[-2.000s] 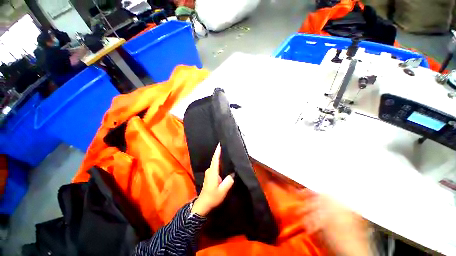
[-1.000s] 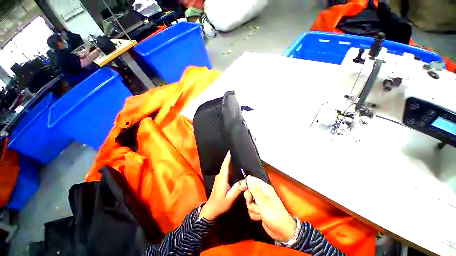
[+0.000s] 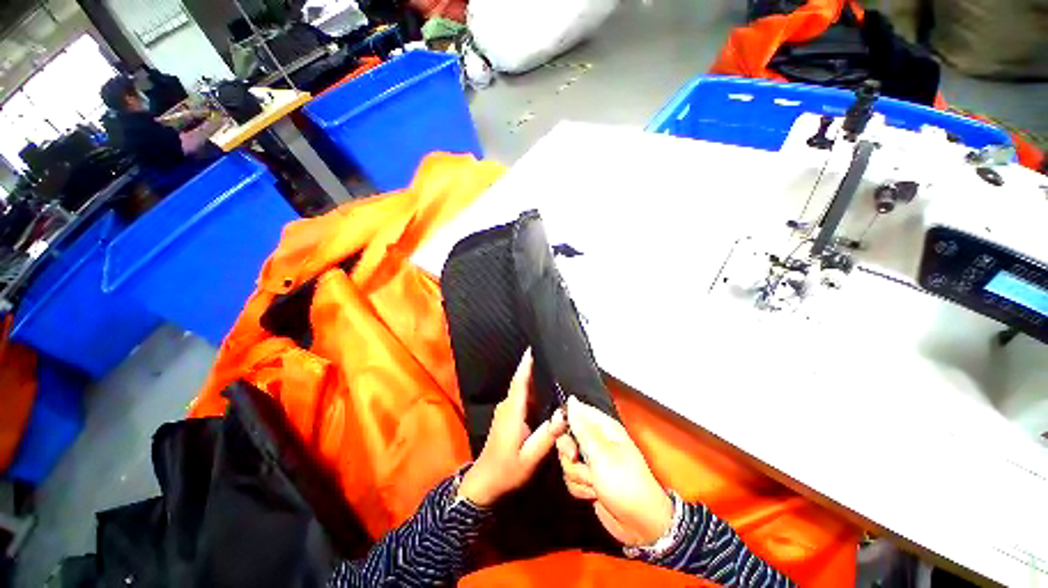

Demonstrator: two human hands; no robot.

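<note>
A black bag panel with a ribbed face and a raised smooth edge band stands over the orange cloth on my lap, against the table's left edge. My left hand holds the panel, index finger pointing up along it, thumb near the band. My right hand is closed on a small dark metal tool, perhaps thread snips, its tip at the band beside my left thumb. Most of the tool is hidden in my fingers. The panel's lower part is dark behind my hands.
The white sewing table is at right with the sewing machine. A blue crate is behind it. Blue bins stand at left. Black bag pieces lie lower left. A person sits at another station.
Two seconds ago my right hand was a blur over the orange cloth at right; it has come left to the panel, now with the small tool. Since one second ago, hands and panel have barely moved.
</note>
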